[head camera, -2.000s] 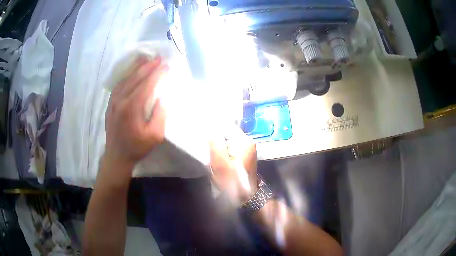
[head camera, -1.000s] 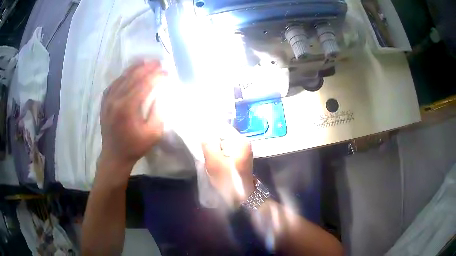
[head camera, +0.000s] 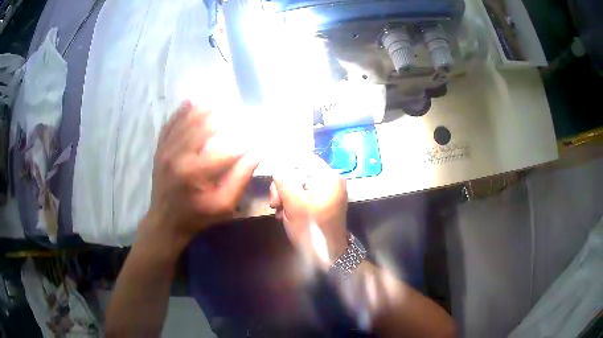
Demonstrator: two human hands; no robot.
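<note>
White fabric [head camera: 125, 125] lies in long folds on the table at left, and its right part is lost in the lamp glare. My left hand [head camera: 195, 175] is beside the needle area, fingers bent, with thumb and fingertips in the glare; what it holds is hidden. My right hand [head camera: 311, 198], with a metal watch at the wrist, is curled at the table's front edge, left of the blue plate [head camera: 357, 152]; its fingertips are washed out. The blue sewing machine head [head camera: 377, 12] stands above; needle and presser foot are hidden by glare.
Two ribbed tension dials [head camera: 398, 49] are on the head. A white tray [head camera: 519, 39] is at upper right. A crumpled cloth bundle [head camera: 45, 142] lies at the left edge. White cloth [head camera: 572, 297] lies at lower right, and more cloth [head camera: 63, 304] hangs at lower left.
My left hand has moved right and down, closer to my right hand. The white cloth that hung over the front edge between the hands no longer shows there. My right hand has shifted slightly right.
</note>
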